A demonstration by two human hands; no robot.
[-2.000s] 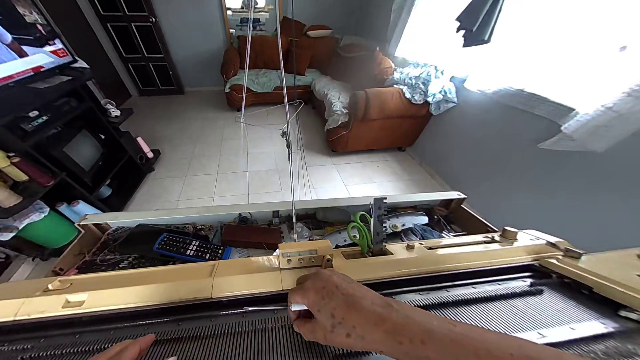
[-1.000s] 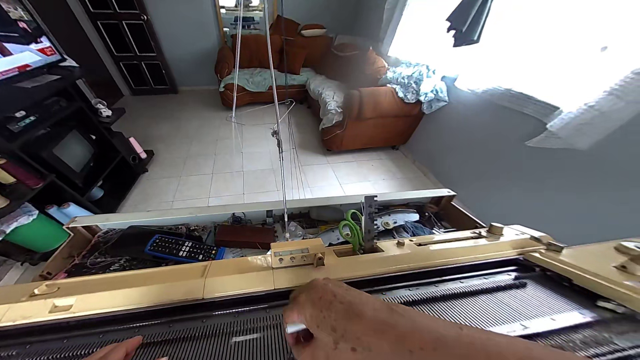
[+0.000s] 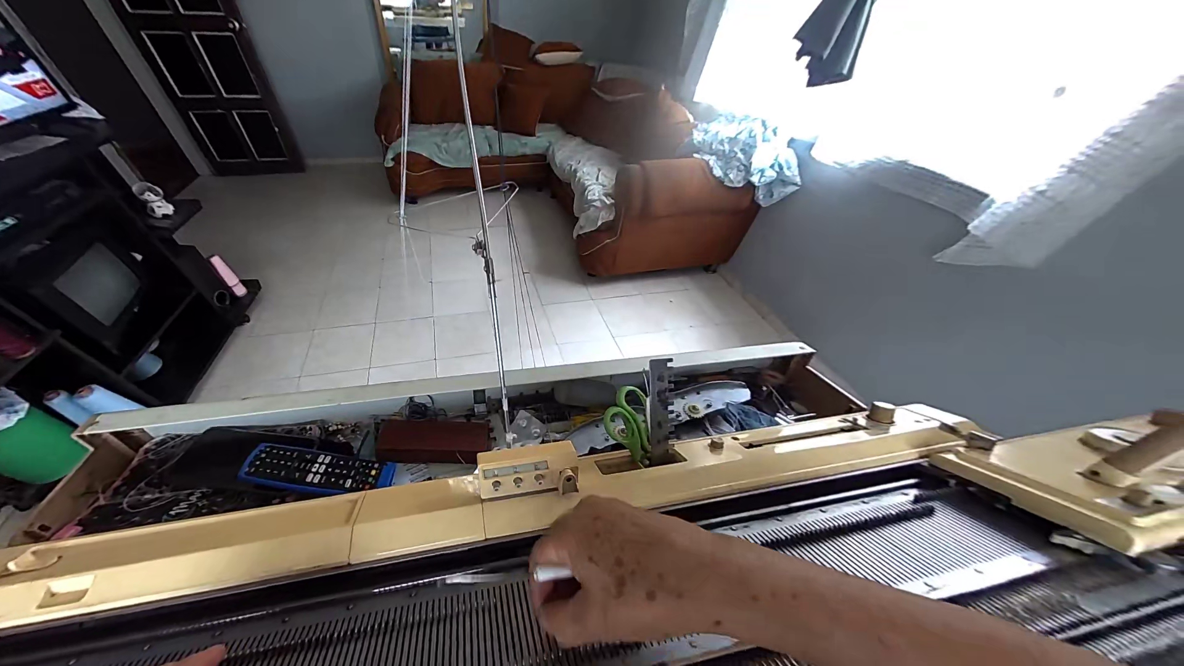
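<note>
My right hand (image 3: 606, 573) is closed around a small tool with a white handle (image 3: 553, 573), over the needle bed (image 3: 388, 615) of a knitting machine. The tool's slim metal end points left above the needles. Of my left hand (image 3: 199, 657), only a fingertip shows at the bottom left edge, over the needle bed; the rest is out of view. Just beyond my right hand, a beige row counter (image 3: 527, 472) stands on the machine's beige rail (image 3: 416, 527). The knitting carriage (image 3: 1073, 481) rests at the far right of the bed.
Behind the rail lies a long tray (image 3: 444, 393) with a blue-edged remote control (image 3: 314, 469), a brown box (image 3: 433, 441) and tangled items. Green-handled scissors (image 3: 627, 425) stand beside a toothed metal bar (image 3: 659, 412). A thin yarn mast (image 3: 490, 287) rises behind the counter.
Less of my left hand shows at the bottom edge than before. My right hand stays near the row counter, the white-handled tool still in it.
</note>
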